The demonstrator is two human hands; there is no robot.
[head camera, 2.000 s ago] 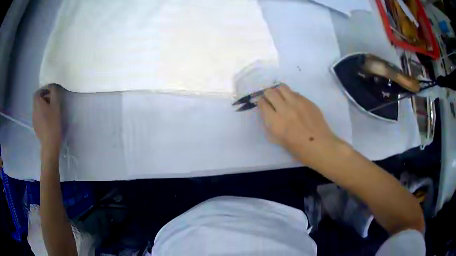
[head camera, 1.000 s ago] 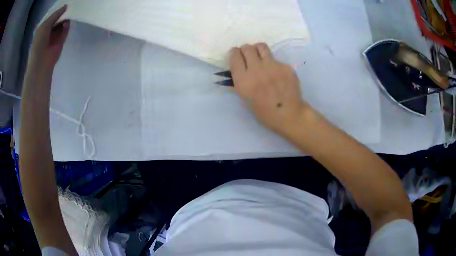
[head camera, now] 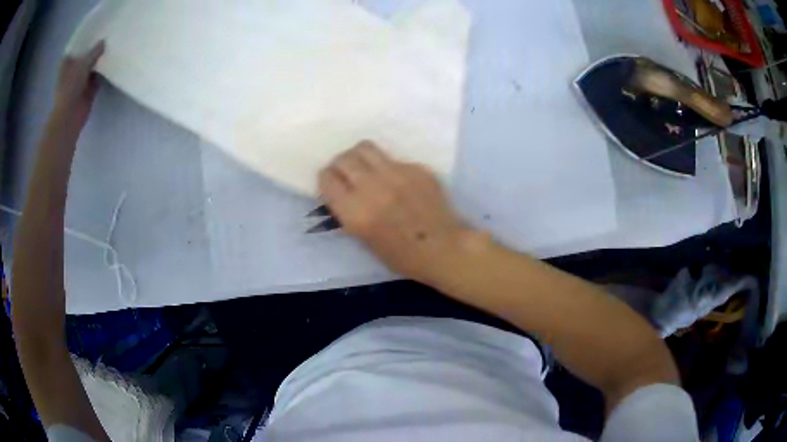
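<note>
A cream-white garment panel [head camera: 285,86] lies on the white table cloth [head camera: 535,155], its near edge slanting down from upper left to my right hand. My left hand [head camera: 82,78] grips the panel's left corner. My right hand [head camera: 393,207] holds the black thread snips [head camera: 323,220], their two points sticking out to the left, and its fingers are on the panel's lower edge. Whether those fingers also pinch the cloth is hidden. A thin white tape [head camera: 112,250] lies loosely looped on the cloth at left.
A dark iron [head camera: 639,112] with a wooden handle rests at right, beside a shiny metal frame [head camera: 751,177]. A red tray [head camera: 716,30] is at the upper right. Stacked off-white pieces [head camera: 129,406] hang below the table edge at lower left.
The panel has turned and its lower edge now slants, with more of its right side showing. My left hand has moved up; my right hand has moved left with the snips.
</note>
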